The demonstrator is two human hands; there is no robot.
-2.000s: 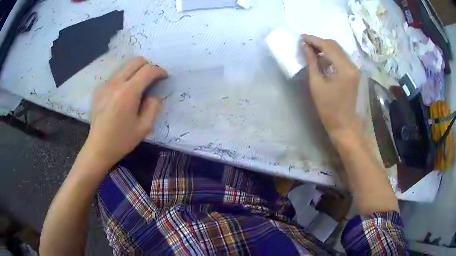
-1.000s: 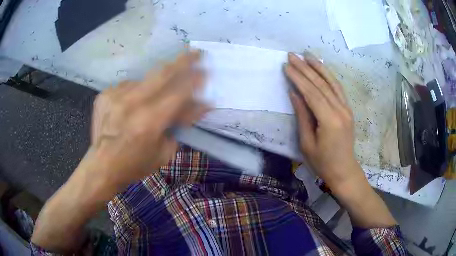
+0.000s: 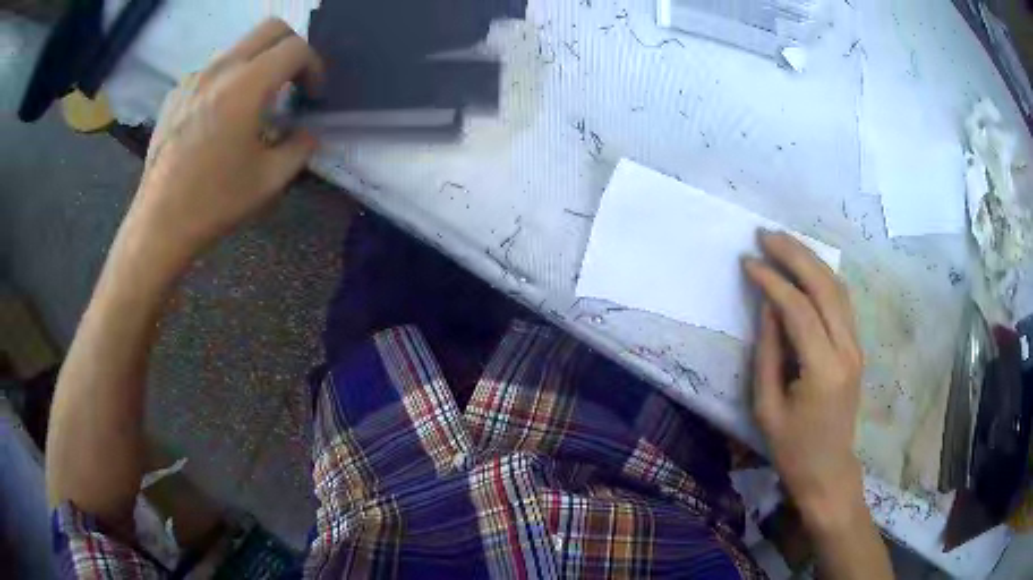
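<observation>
A white rectangle (image 3: pixel 680 249) lies flat on the white-covered table. My right hand (image 3: pixel 810 351) rests with its fingertips on the rectangle's right part, fingers slightly spread. My left hand (image 3: pixel 232 130) is at the table's left edge and grips the end of a narrow strip (image 3: pixel 385 122), blurred and greyish, between thumb and fingers. The strip extends right, over or beside the lower edge of the dark pieces (image 3: pixel 397 57), a charcoal pile with a ragged right side. Whether the strip touches the pile I cannot tell.
The iron (image 3: pixel 1002 425) stands at the right edge on a brown pad. White sheets (image 3: pixel 923 170) lie at upper right, crumpled white scraps (image 3: pixel 995 215) beside them. A small grey-white stack (image 3: pixel 742 20) is at the far side. A black bundle (image 3: pixel 79 51) is at upper left.
The view has turned left. My left hand has moved from the white rectangle to the dark pile, with the narrow strip still in it. My right hand remains at the rectangle's right part.
</observation>
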